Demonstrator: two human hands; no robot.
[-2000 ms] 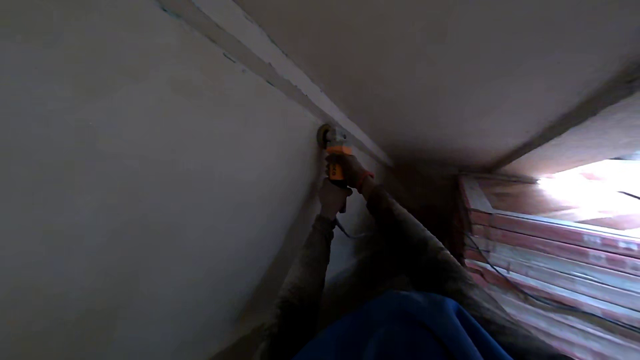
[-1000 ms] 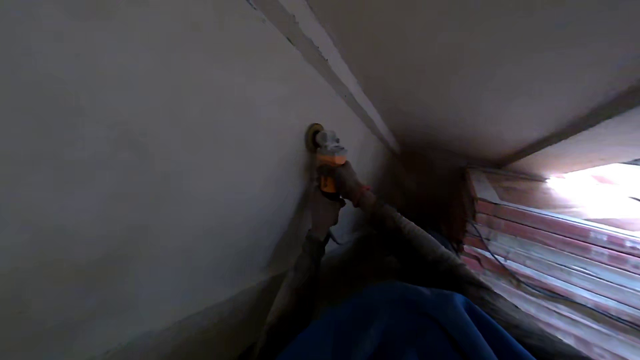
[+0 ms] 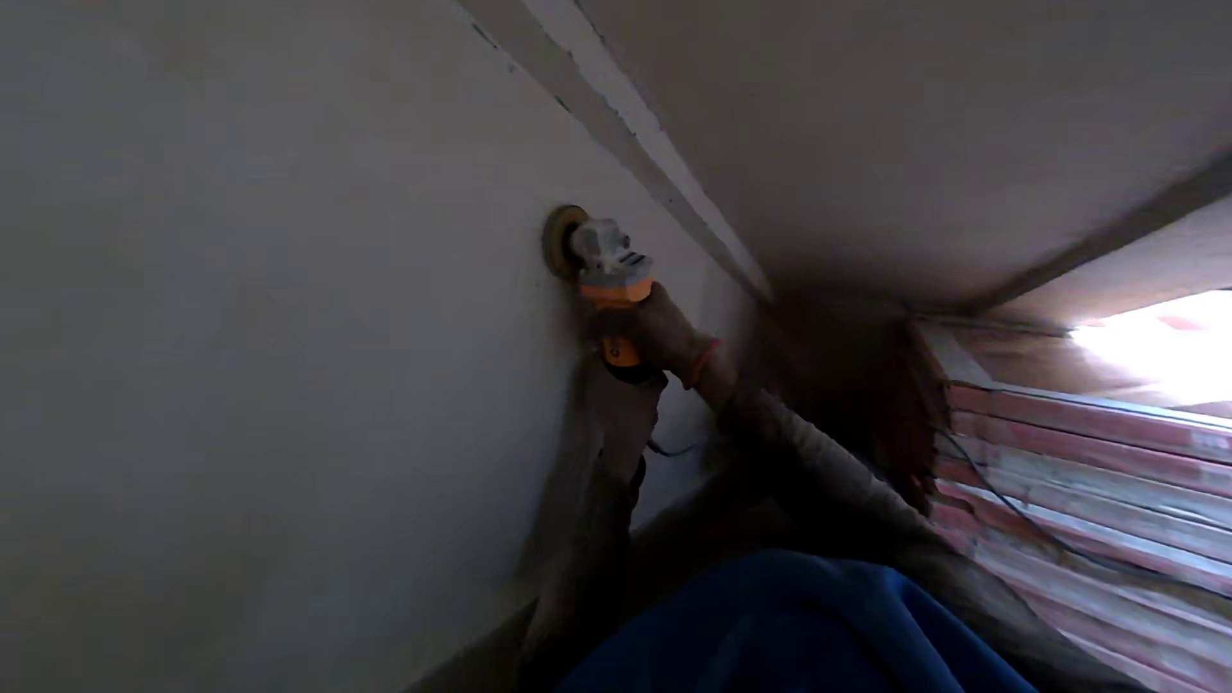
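An orange and grey angle grinder [image 3: 616, 279] is held up against a pale plastered wall [image 3: 289, 337], its round disc [image 3: 566, 243] touching or almost touching the surface. My right hand [image 3: 659, 332] wraps around the grinder's body just behind the grey head; a red band circles that wrist. Below it, my left hand [image 3: 621, 414] is closed around the rear end of the tool, mostly in shadow. A short piece of dark cord [image 3: 671, 450] shows beside the left hand.
A lighter strip [image 3: 664, 159] runs along the corner where the wall meets another plastered surface [image 3: 914, 144]. Stacked red and whitish lengths [image 3: 1088, 433] stand at the right, with a dark cable [image 3: 1011, 510] across them. Bright light enters at the far right.
Both hands have moved the grinder away from the corner strip, farther onto the wall. Both keep their hold on the tool.
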